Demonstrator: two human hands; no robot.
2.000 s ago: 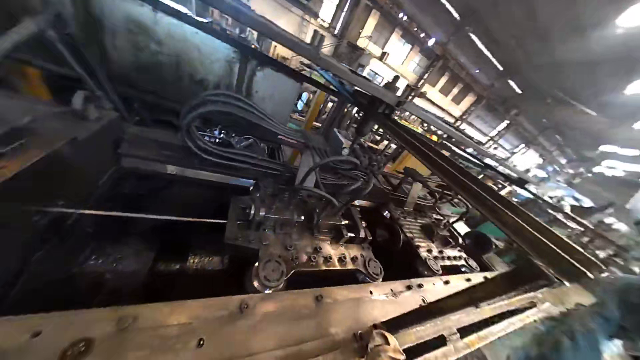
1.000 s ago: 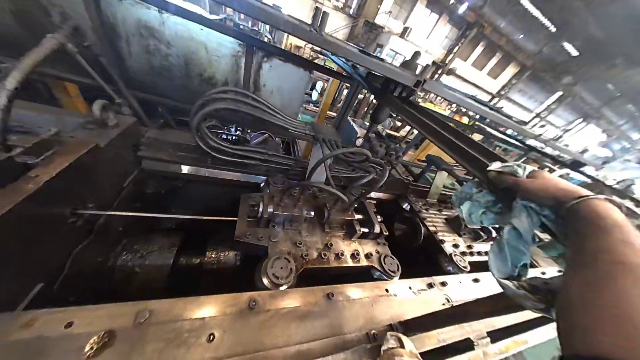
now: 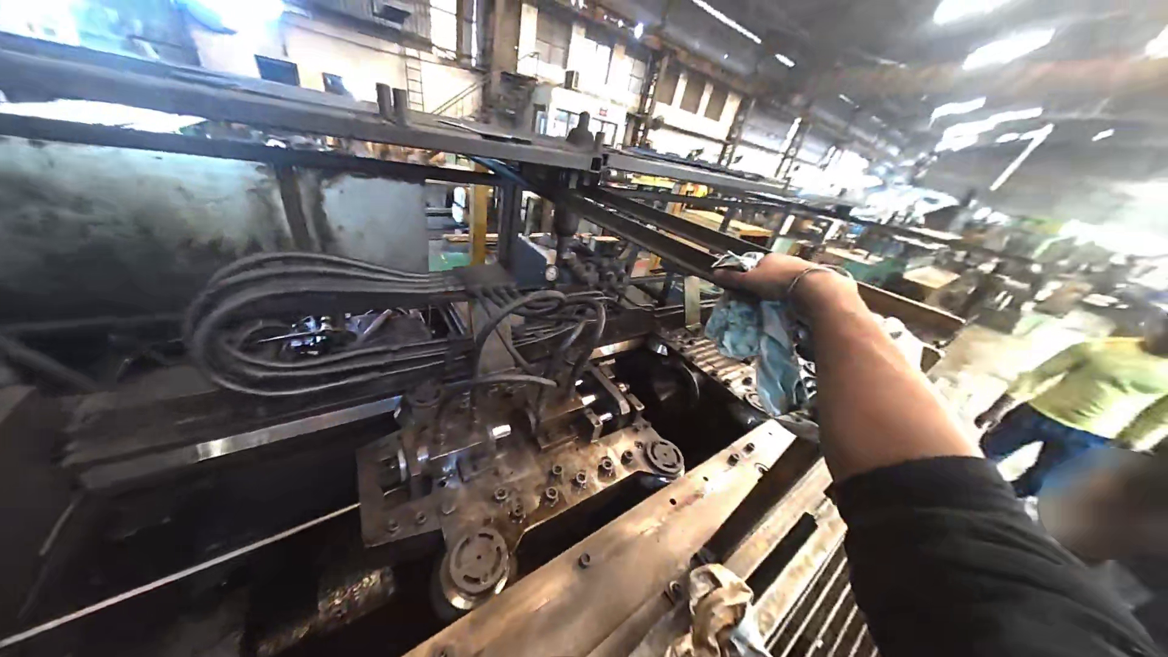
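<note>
My right hand (image 3: 776, 278) is closed on a light blue cloth rag (image 3: 762, 342) and rests against a long dark steel beam (image 3: 657, 245) that runs over the machine. The rag hangs below the fingers. Under the beam sits a greasy steel carriage (image 3: 538, 474) with bolts and round rollers, fed by looped black hoses (image 3: 246, 319). A crumpled, stained cloth (image 3: 716, 607) lies on the machine's near edge at the bottom. My left hand is out of the frame.
A wide steel rail (image 3: 630, 538) slants across the front, beside slatted metal (image 3: 803, 593). A thin rod (image 3: 192, 575) stretches left from the carriage over a dark pit. At the right stands a person in a yellow-green shirt (image 3: 1095, 383); another person's blurred head is below.
My right arm with the rag, not plainly seen two seconds ago, came in from the right and now reaches to the beam. The view has swung right, bringing people into sight.
</note>
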